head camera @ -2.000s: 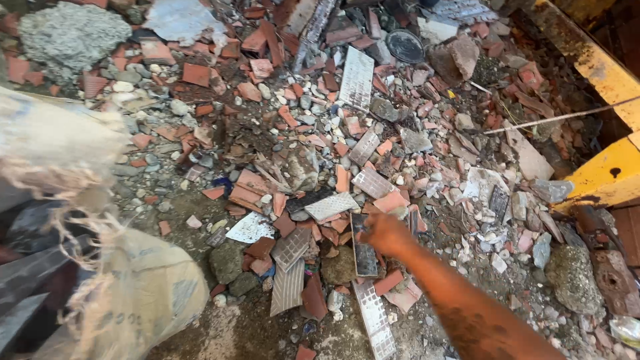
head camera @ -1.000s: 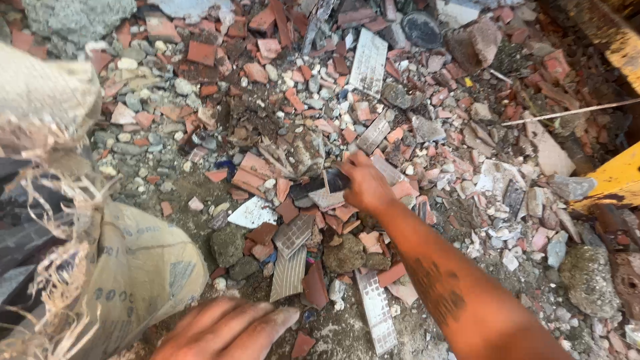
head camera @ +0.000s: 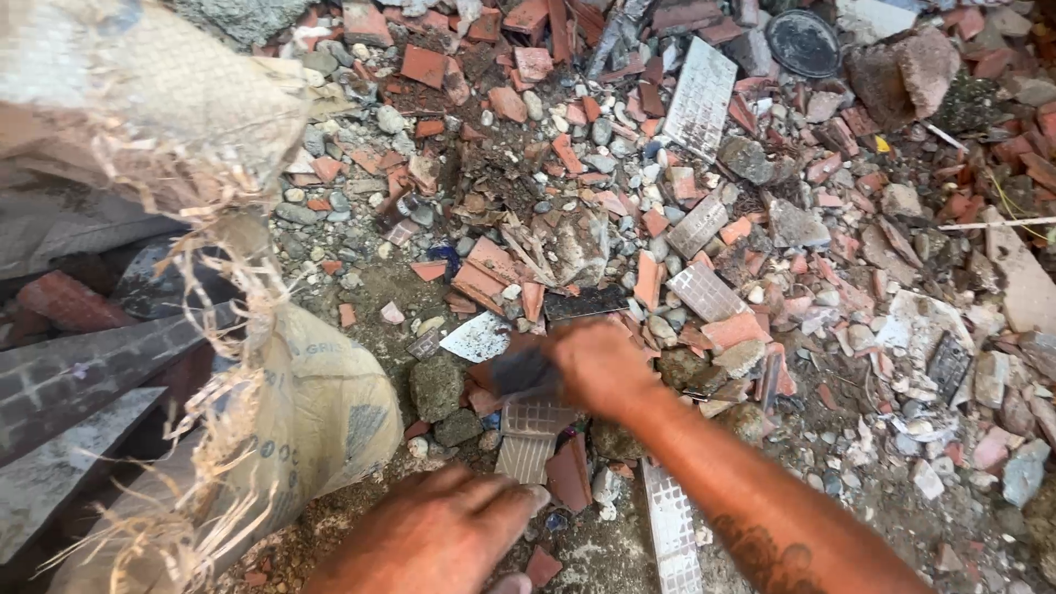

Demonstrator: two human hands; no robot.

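Observation:
My right hand (head camera: 602, 367) grips a dark, blurred tile piece (head camera: 526, 371) above the rubble, with its fingers closed at the right end of the piece. Below and to the left, my left hand (head camera: 437, 528) is held low with its fingers loosely extended and nothing visible in it. Grid-backed tile pieces (head camera: 536, 419) lie between the two hands. A white speckled tile shard (head camera: 477, 337) lies just left of the dark piece, and a black flat piece (head camera: 586, 303) lies above my right hand. The open woven sack (head camera: 338, 396) at the left holds broken tiles (head camera: 99, 371).
Broken red tile, pebbles and concrete lumps cover the ground. A large concrete chunk (head camera: 239, 16) is at the upper left, a round black lid (head camera: 803, 43) at the upper right. A long tile strip (head camera: 672, 528) lies beneath my right forearm. The sack's frayed edge (head camera: 223, 346) hangs beside the opening.
My right hand has moved left with a dark piece in it. My left hand, out of view two seconds ago, has come in at the bottom and moved right.

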